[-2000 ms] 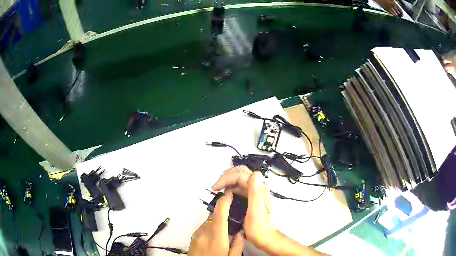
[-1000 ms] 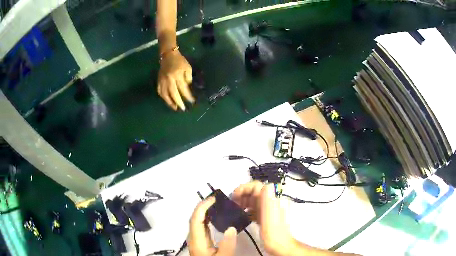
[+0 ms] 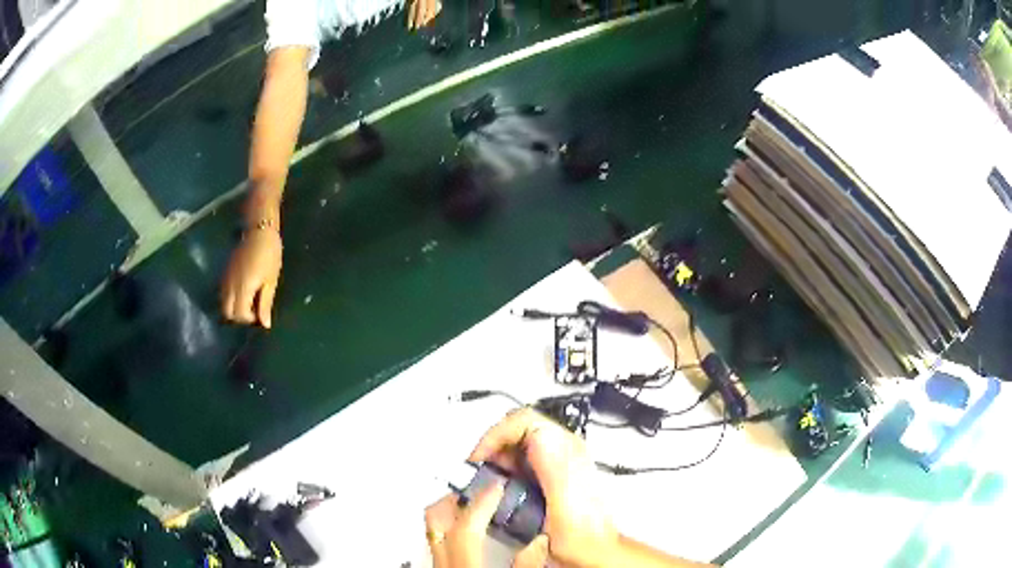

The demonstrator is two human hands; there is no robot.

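Note:
My left hand (image 3: 466,533) and my right hand (image 3: 566,488) hold a black wall-plug adapter case (image 3: 510,506) between them, low in the middle over the white work board (image 3: 377,444). Thin prongs point up and left from the case. My fingers cover parts of the case. Just above my hands lie bundled black output cords (image 3: 628,408) with barrel plugs. An open adapter housing with its circuit board showing (image 3: 576,350) lies above the cords.
Black wall-plug cases (image 3: 272,530) lie at the board's left. A tan cardboard sheet (image 3: 644,291) shows at its right edge. A thick stack of boards (image 3: 888,166) stands at right. Another person's arm (image 3: 273,144) reaches over the green bench (image 3: 366,266). A pale metal post (image 3: 100,416) is at left.
The other person's hand has moved left and down in the view. My hands now wrap around the adapter case, which was more exposed a second ago. The view has shifted.

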